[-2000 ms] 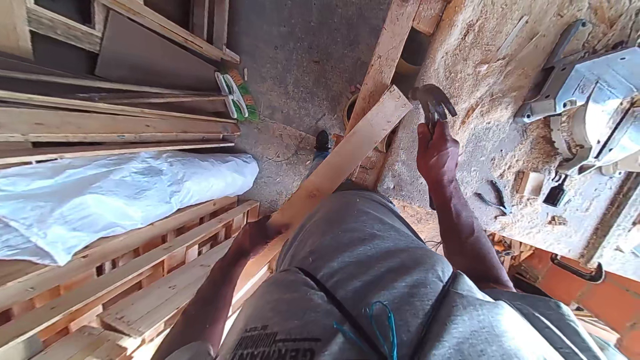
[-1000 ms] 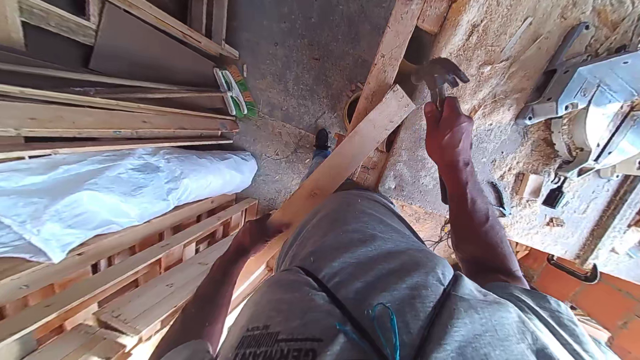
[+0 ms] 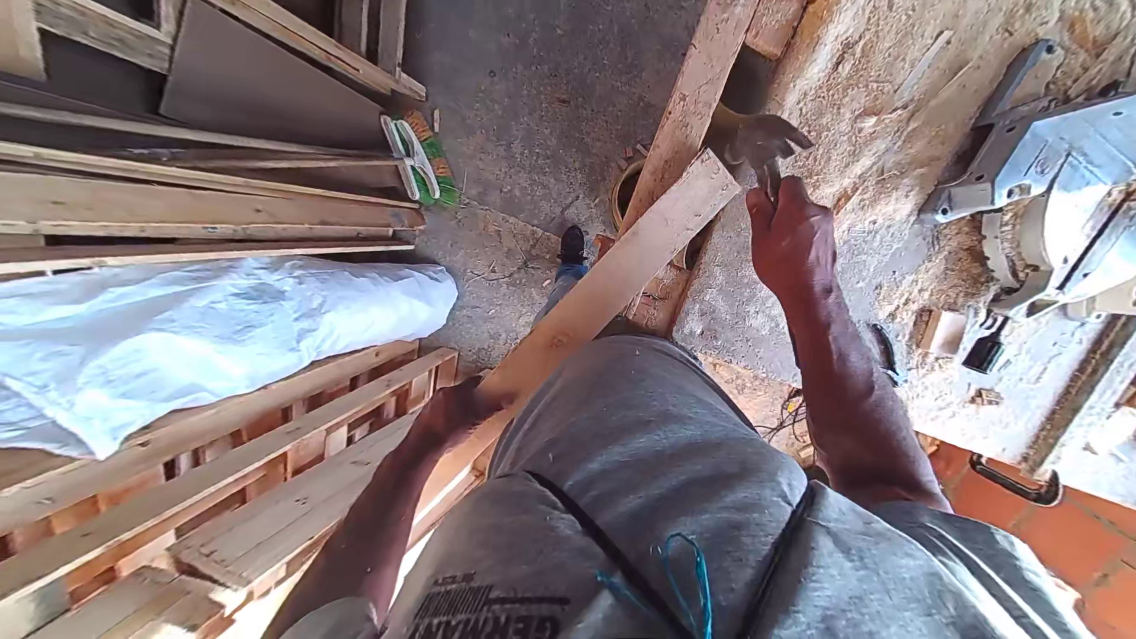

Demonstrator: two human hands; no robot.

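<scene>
My right hand (image 3: 792, 232) is closed around the handle of a claw hammer (image 3: 760, 140), just below its metal head. The hammer head is close to the far end of a wooden board (image 3: 612, 288); whether they touch I cannot tell. That board slants across in front of my body, and my left hand (image 3: 460, 410) grips it by its edge lower down. Beyond its far end, another wooden plank (image 3: 697, 98) runs along the edge of the workbench. Part of the hammer handle is hidden by my right hand and forearm.
On the right, a sawdust-covered workbench (image 3: 737, 302) carries a metal power tool (image 3: 1056, 195) and a small wood block (image 3: 942, 332). Stacked boards (image 3: 204, 204), a white plastic-wrapped bundle (image 3: 222, 324) and slatted wooden pallets (image 3: 222, 461) fill the left. A green-bristled brush (image 3: 415, 160) leans by the boards.
My right hand and the hammer have moved toward the board's far end since a second ago, after moving a little away before that. My left hand keeps its hold on the board.
</scene>
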